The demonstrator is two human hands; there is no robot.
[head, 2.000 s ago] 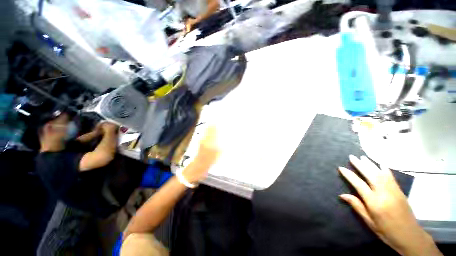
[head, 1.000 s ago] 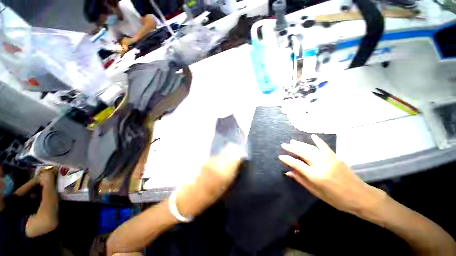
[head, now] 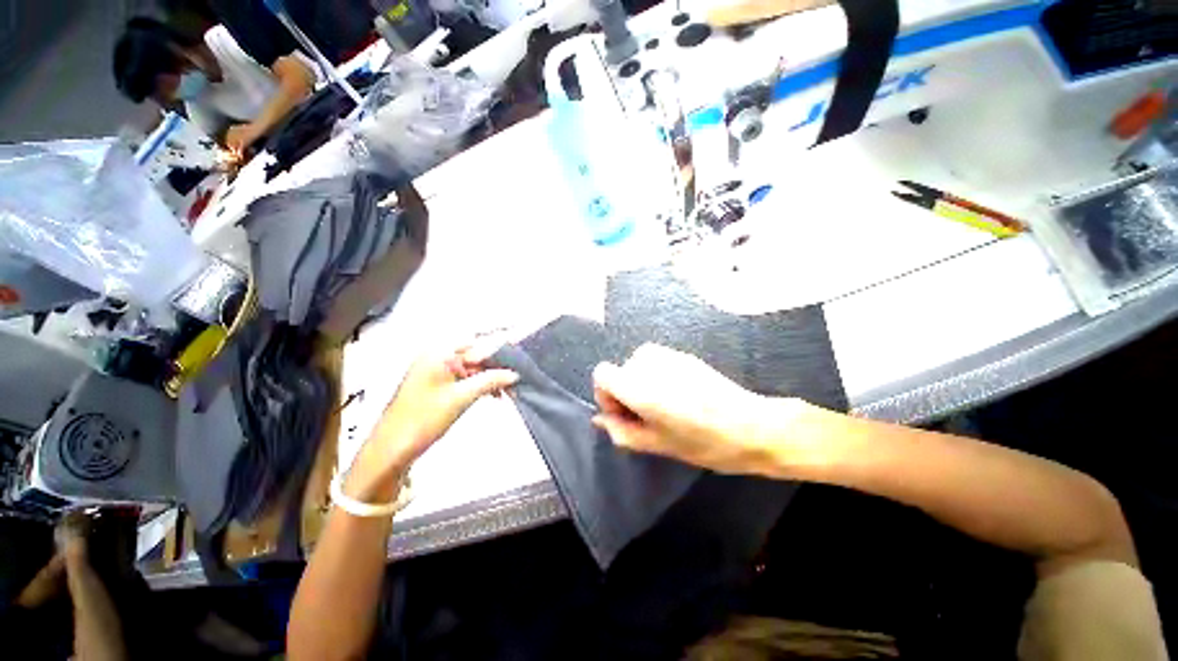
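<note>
A small dark grey fabric piece point(head: 575, 452) lies partly over a larger black fabric panel point(head: 723, 338), which hangs over the table's front edge. My left hand point(head: 446, 394) pinches the grey piece at its upper left corner. My right hand point(head: 672, 407) is curled, with its fingertips on the grey piece. The presser foot and needle point(head: 704, 222) of the white sewing machine are just behind the black panel's far end. The light-blue guard point(head: 588, 174) stands left of the needle.
A heap of grey cut pieces point(head: 310, 245) lies at the left. Plastic bags point(head: 97, 220) are at the far left. Snips with red and yellow handles point(head: 962, 209) and a clear tray point(head: 1124, 239) lie right. A black strap point(head: 863, 65) hangs over the machine. Another person point(head: 246, 91) sits behind.
My left hand has brought a grey piece from the left onto the black panel, and it is now spread between both hands. My right hand has moved left from the panel and curled. The view has shifted right.
</note>
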